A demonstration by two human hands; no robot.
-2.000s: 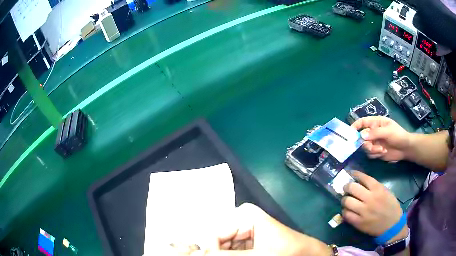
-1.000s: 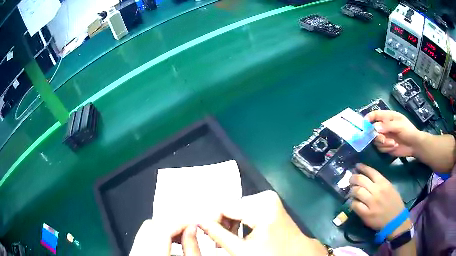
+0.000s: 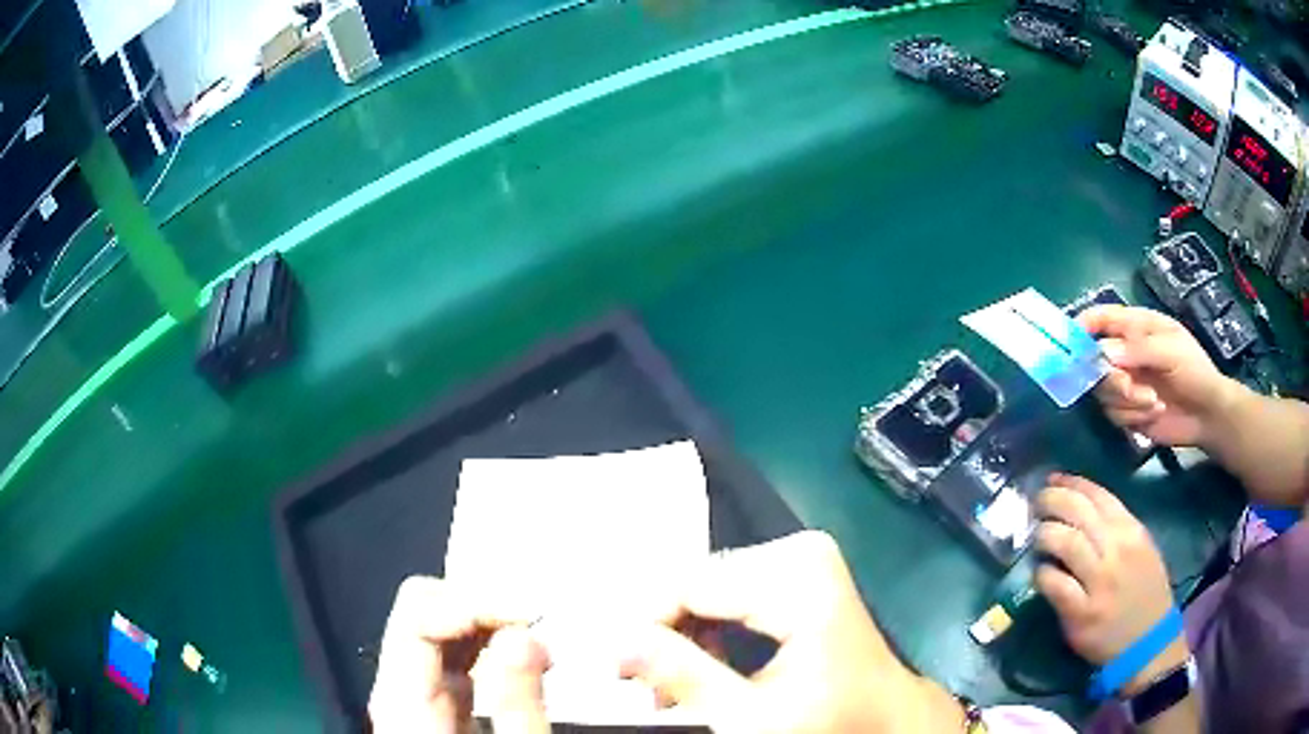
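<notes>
A white paper sheet (image 3: 574, 516) lies over a shallow black tray (image 3: 388, 495). My left hand (image 3: 452, 660) and my right hand (image 3: 782, 631) are over the lower part of the sheet, cut off by the bottom edge. Thumbs and fingertips are bent towards each other, a short gap apart. The hands and paper are overexposed, so whether the fingertips pinch the paper or something tiny cannot be told.
At right, another person's hands (image 3: 1113, 566) hold a blue-and-white card (image 3: 1041, 344) and touch an open camera unit (image 3: 933, 416). Power supplies (image 3: 1177, 115) stand behind. A black ribbed block (image 3: 247, 323) is at left; a small colored card (image 3: 131, 657) and tag (image 3: 201, 664) lie lower left.
My left hand has come in from the bottom beside my right hand. The view has shifted slightly. The other person's card has moved right, off the open unit.
</notes>
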